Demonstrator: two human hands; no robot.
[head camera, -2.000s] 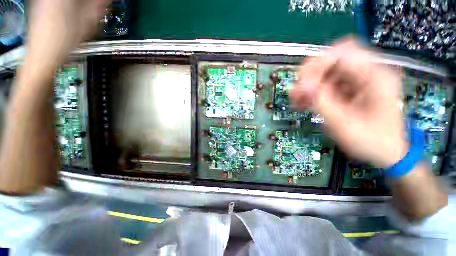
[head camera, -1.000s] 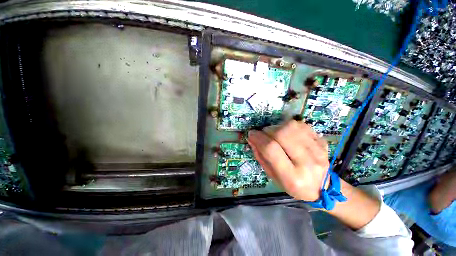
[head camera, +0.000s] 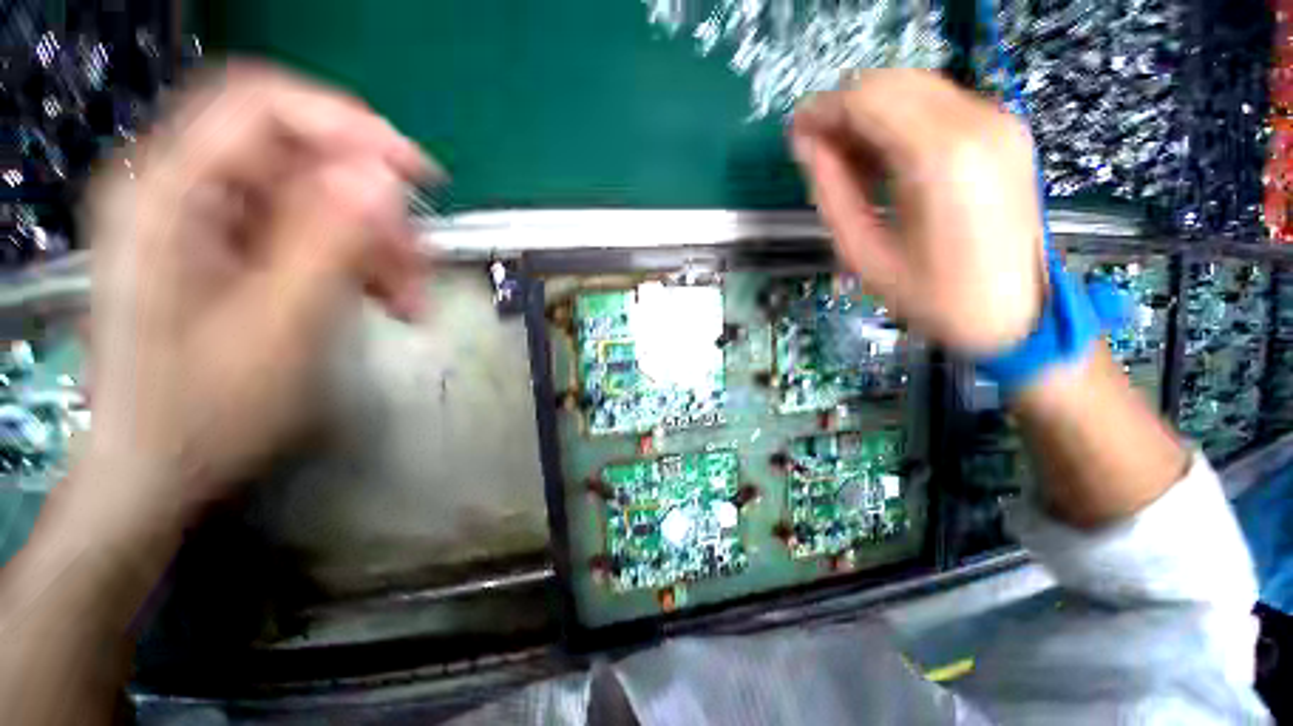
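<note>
A carrier (head camera: 754, 426) in a dark frame lies in front of me and bears several green circuit boards, one of them at its lower left (head camera: 672, 528). My right hand (head camera: 929, 206), with a blue wrist strap (head camera: 1056, 333), is above the carrier's upper right edge and the rail, fingers curled. My left hand (head camera: 270, 241) is blurred above the gap left of the carrier, its thumb and fingers curled towards each other. Whether either hand holds a small part cannot be told.
A silvery parts pile (head camera: 808, 43) lies on the green bench (head camera: 567, 114). A dark glinting pile (head camera: 1085, 99) and a red-orange pile (head camera: 1280, 128) are further right. A pale rail (head camera: 610, 229) runs behind the carrier. Bare beige metal (head camera: 440, 426) shows left of it.
My right hand has moved up and away from the boards towards the bench. My left hand has come into view at the left. The view has turned and shows more of the bench.
</note>
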